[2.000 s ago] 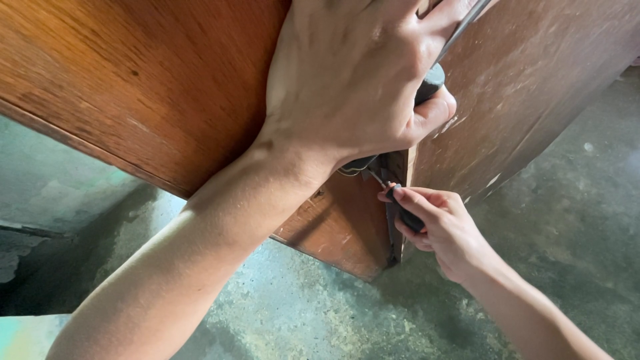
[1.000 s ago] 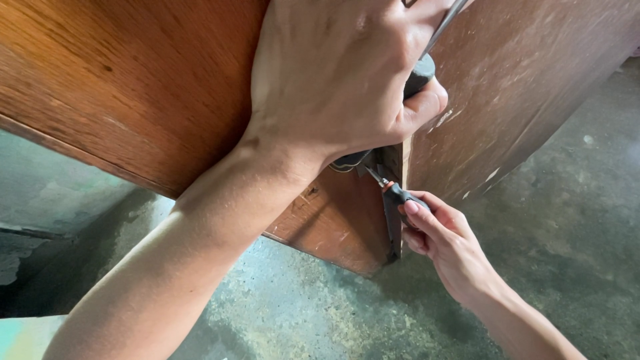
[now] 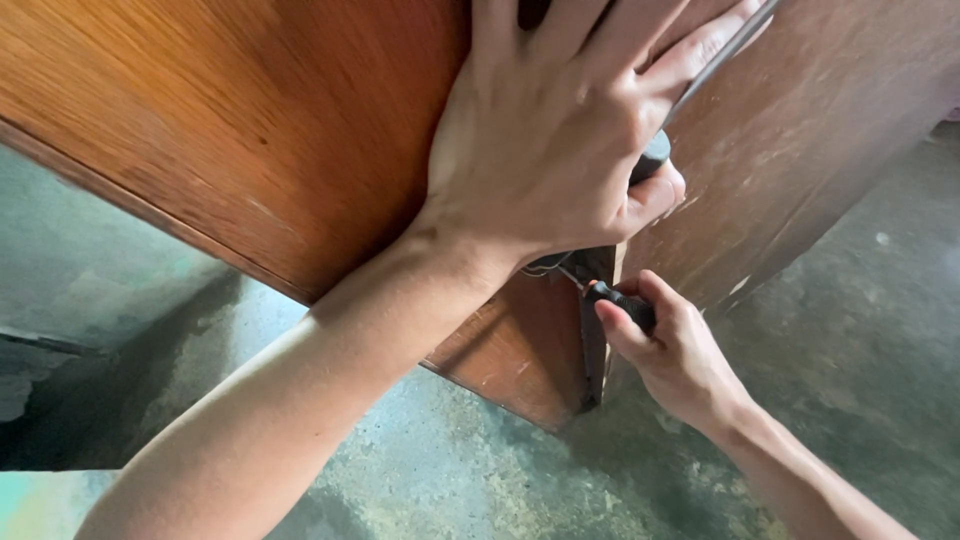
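My left hand (image 3: 547, 142) lies over the edge of a brown wooden panel (image 3: 262, 120), palm side hidden, its thumb hooked round a dark grey cylindrical part (image 3: 652, 154). A thin metal strip (image 3: 724, 56) runs past its fingers. Below the wrist, a black rounded part with thin wires (image 3: 545, 264) shows at the panel's edge. In my right hand (image 3: 667, 337) is a screwdriver (image 3: 619, 300) with a black and orange handle, its shaft pointing up and left into the dark recess beside the wires. The tip's exact contact is hard to make out.
A second, duller brown wooden surface (image 3: 787, 127) stands to the right of the recess. Stained grey-green concrete floor (image 3: 450, 457) lies beneath. A pale greenish surface (image 3: 97, 240) is at the left, with a dark shadowed area under it.
My right hand has shifted its hold on the screwdriver, and more of the handle shows than two seconds ago. My left hand stays over the grey part.
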